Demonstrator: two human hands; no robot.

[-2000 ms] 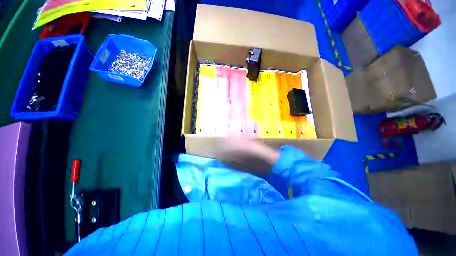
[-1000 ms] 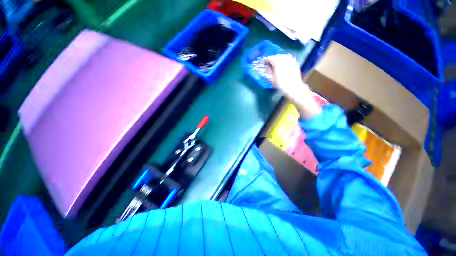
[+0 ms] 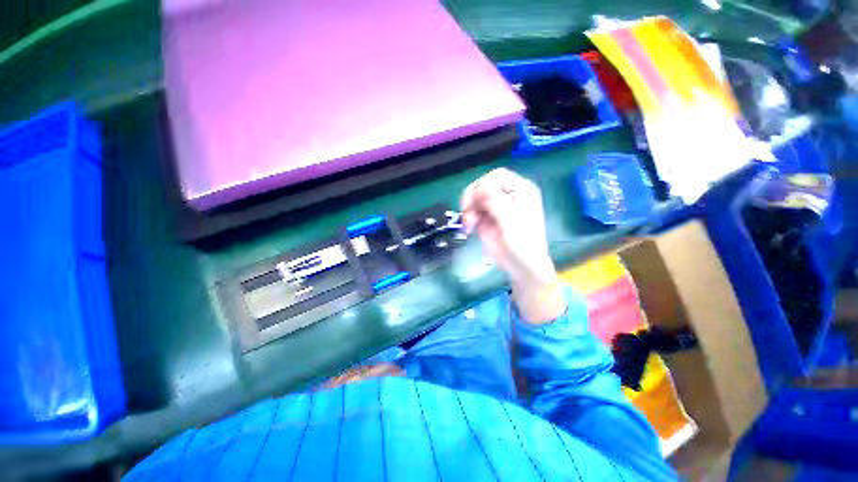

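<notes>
The press fixture (image 3: 296, 287) lies on the green bench, with two blue bars and a silver-white strip at its left part. The toggle clamp's silver linkage (image 3: 437, 229) shows at its right end; its red handle is not visible. My right hand (image 3: 508, 221) is over that end with curled fingers, blurred; what it holds cannot be told. A small skin-coloured patch, seemingly my left hand (image 3: 362, 374), shows at the bench's front edge, mostly hidden by my clothing. The small blue bin (image 3: 613, 188) holds tiny silver pieces.
A pink foam sheet (image 3: 329, 94) lies on black foam behind the fixture. A large blue bin (image 3: 56, 282) is at left. A blue bin of dark parts (image 3: 560, 104) and striped sheets (image 3: 668, 94) are behind right. The carton (image 3: 720, 329) holds dark housings at right.
My right hand has moved from the small blue bin to the fixture's right end. The view has turned left, bringing the whole fixture and the large blue bin into view.
</notes>
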